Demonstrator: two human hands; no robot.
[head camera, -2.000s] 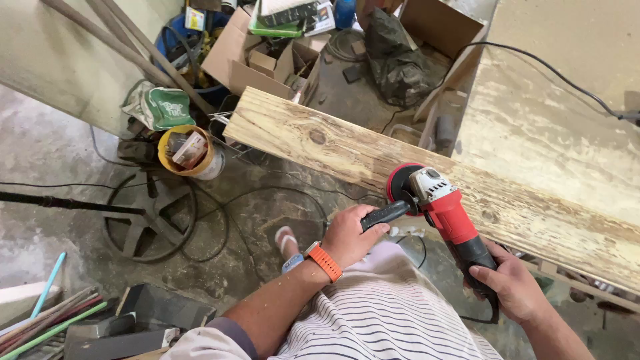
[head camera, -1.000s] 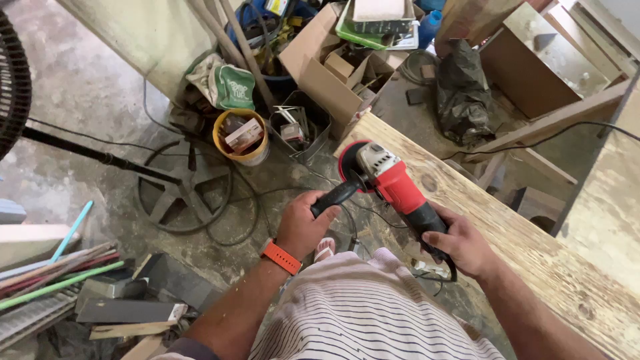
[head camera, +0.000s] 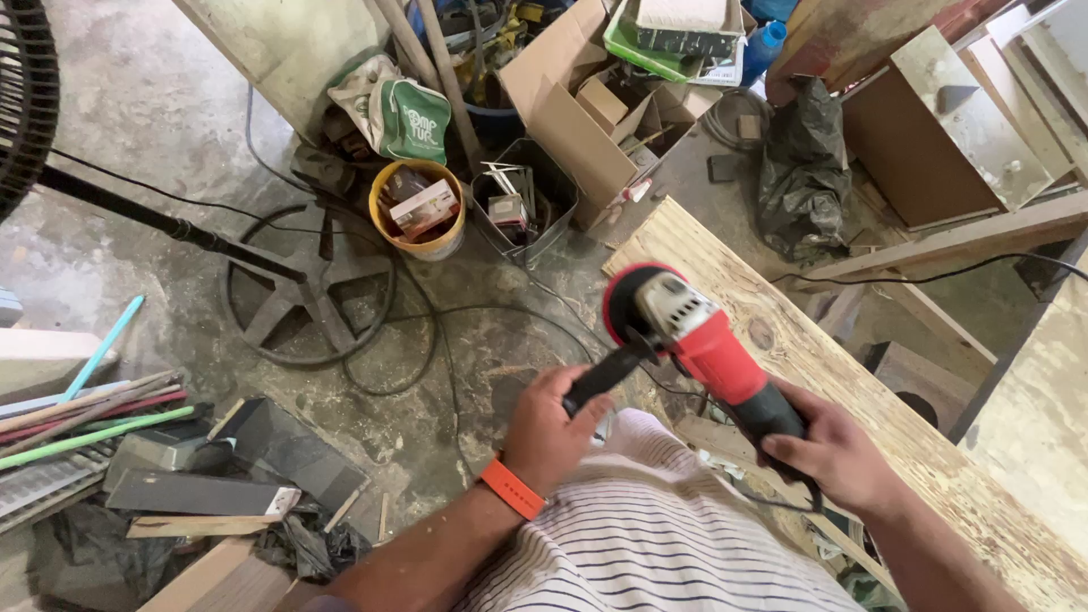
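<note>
A red and black angle grinder (head camera: 722, 357) with a round disc (head camera: 633, 297) is held in both hands over the near end of a long wooden plank (head camera: 782, 331). My left hand (head camera: 552, 425), with an orange band at its wrist, is closed around the black side handle (head camera: 608, 374). My right hand (head camera: 824, 450) grips the black rear body of the tool, where the cord comes out. The disc lies over the plank's left edge near its end; whether it touches the wood, I cannot tell. Knots and rough grain show on the plank.
On the floor stand a fan base (head camera: 310, 289), a yellow-rimmed bucket (head camera: 416, 246), a dark bin (head camera: 552, 225) and a cardboard box (head camera: 569, 144). Power cords (head camera: 442, 331) loop across the floor. Scrap pieces (head camera: 195, 493) lie at lower left. A worktable (head camera: 1033, 374) is at right.
The grinder, held in both hands, has moved along the plank towards its far left end. The view has shifted, bringing the fan's cage in at the left.
</note>
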